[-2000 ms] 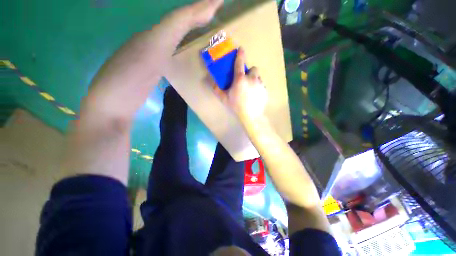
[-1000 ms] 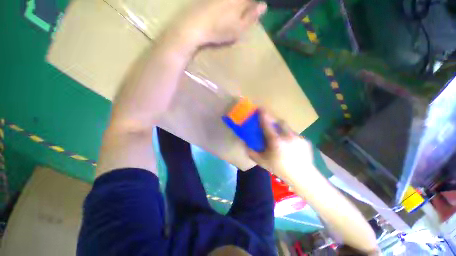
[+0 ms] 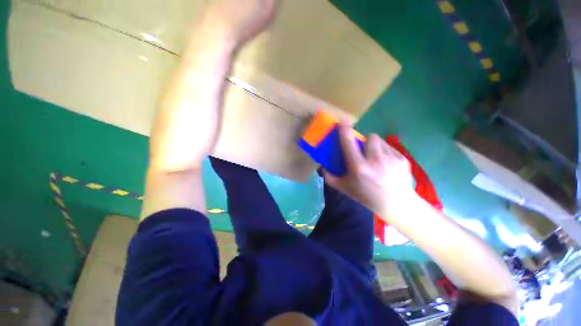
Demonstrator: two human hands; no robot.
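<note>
A brown shipping carton (image 3: 280,51) lies in front of me with its flaps meeting at a centre seam. Shiny tape shows along parts of the seam. My right hand (image 3: 372,169) grips the blue and orange tape dispenser (image 3: 331,143) at the seam's right end, near the carton's edge. My left hand (image 3: 245,19) is over the carton at the top of the view, blurred and partly cut off by the edge. Its fingers are not clear. My left forearm hides part of the seam.
A red plastic stool (image 3: 417,175) stands on the green floor beyond my right hand. Brown cardboard (image 3: 105,267) lies at lower left. Yellow-black tape (image 3: 474,46) marks the floor. A grey structure and pale sheet edges are at the right.
The tape dispenser, held in my right hand throughout, has moved along the seam to the carton's right end. The view has shifted, showing more carton at left and the stool more fully.
</note>
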